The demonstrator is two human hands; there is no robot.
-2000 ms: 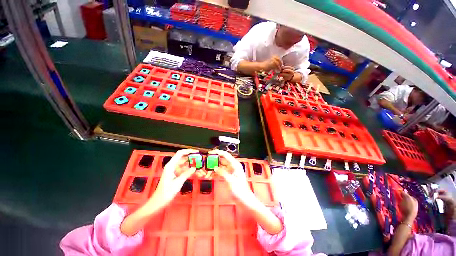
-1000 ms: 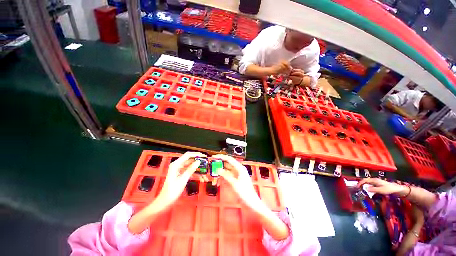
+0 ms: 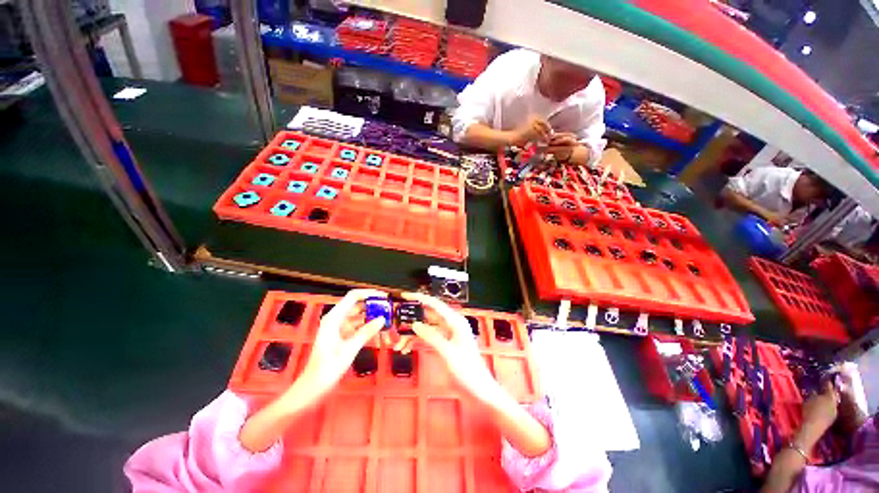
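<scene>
My left hand (image 3: 349,332) holds a square watch head with a lit blue display (image 3: 377,310). My right hand (image 3: 439,327) holds a second square watch head with a dark face and small pale marks (image 3: 410,312). The two heads are side by side, faces up, above the back part of the near red tray (image 3: 361,433). Black square watch heads lie in the tray's back two rows, one of them at the left (image 3: 274,356). My hands and forearms hide part of the tray.
A raised tray with blue-green square units (image 3: 386,226) stands behind, a small device (image 3: 448,283) at its front edge. Another red tray with round heads (image 3: 626,279) is at right. White paper (image 3: 583,390), a small red box (image 3: 667,366) and a co-worker's hand (image 3: 819,409) lie further right.
The left head's display has changed from green and red to blue, the right one's from green to dark. The co-worker's hand at right reached to the small red box, then moved away.
</scene>
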